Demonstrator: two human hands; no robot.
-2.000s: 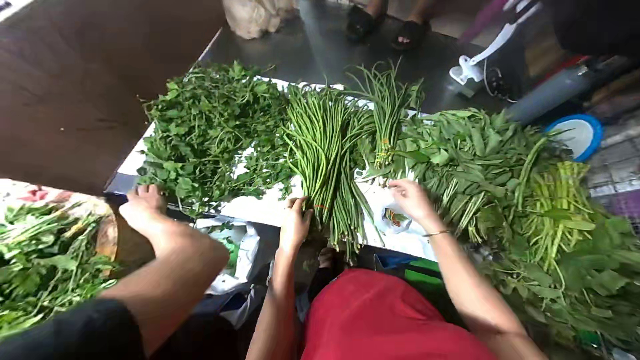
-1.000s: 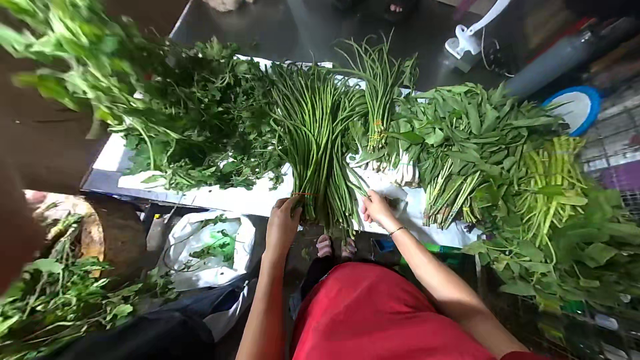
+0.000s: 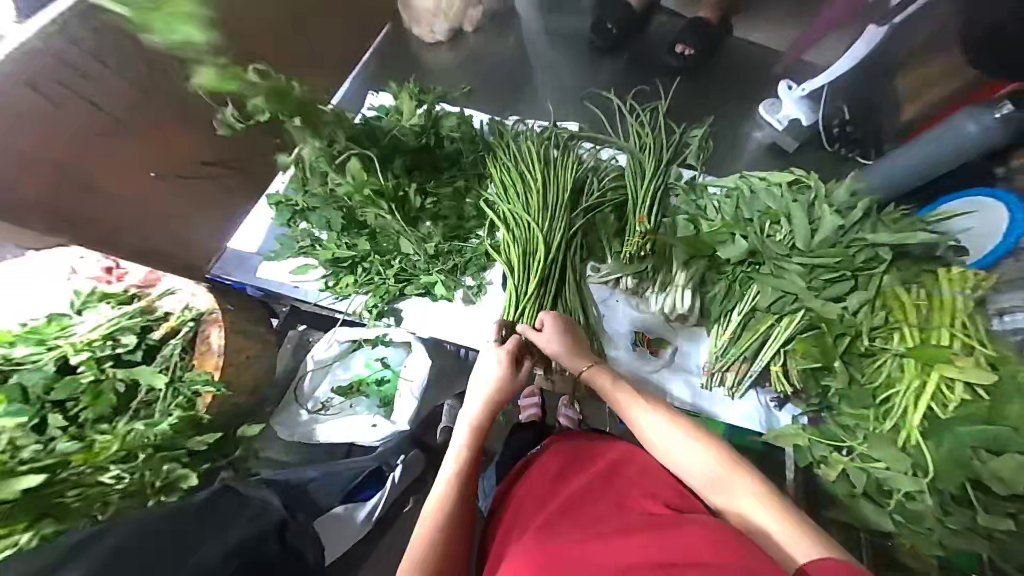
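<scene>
A thick bundle of green yardlong beans lies on the white-covered table edge, its stem ends toward me. My left hand grips the left side of those ends, and my right hand meets it there, fingers closed at the front of the bundle. A bean bunch with an orange band lies to the right, above some white-stemmed greens. Just right of my right hand is a clear plastic bag with small colored bands on it.
Leafy greens cover the table's left side; more leafy bunches lie right. A white bag with scraps stands below the table edge. A container of greens is at lower left, beside a co-worker's dark clothing. A white fan stands beyond.
My right hand has moved left from the right side of the bean bundle to meet my left hand. At upper left, greens in motion have shifted and are blurred.
</scene>
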